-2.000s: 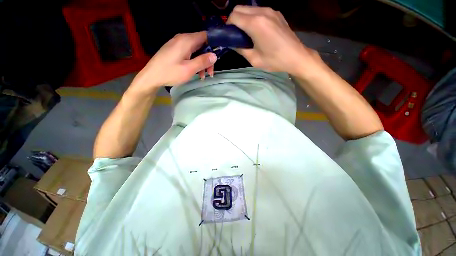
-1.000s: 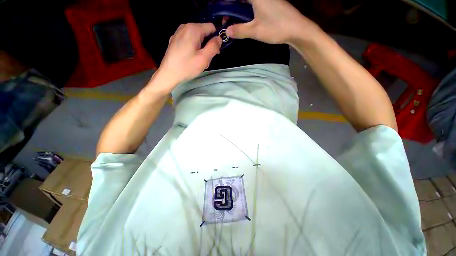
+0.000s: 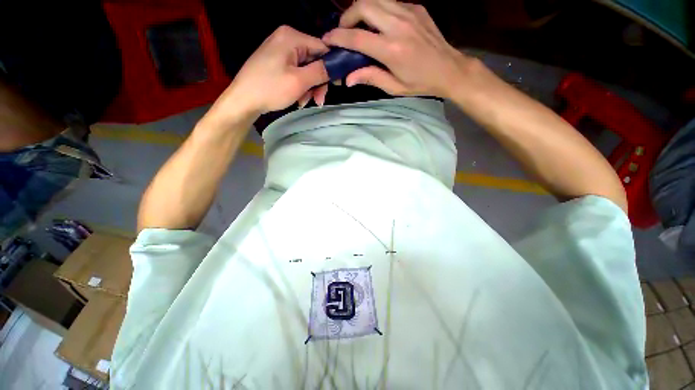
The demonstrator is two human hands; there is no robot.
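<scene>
A dark navy, glossy curved plastic part [image 3: 343,62], probably an armrest or handle shell, is held between both hands above the lap, near the top of the view. My left hand [image 3: 280,72] grips its left end with thumb and fingers. My right hand [image 3: 400,53] lies over its right side, the thumb below it and the fingers above. Much of the part is hidden by the fingers and merges with the dark background.
Red plastic stools stand at the upper left [image 3: 175,57] and at the right [image 3: 610,137]. Brown cardboard boxes [image 3: 95,263] are at the lower left and lower right. A green edge [image 3: 661,17] shows at the top right. Parts of other people show at both sides.
The part has been turned in the hands; the small ring-like detail seen a second ago is now hidden. My right hand has moved down slightly and its fingers have closed over the part.
</scene>
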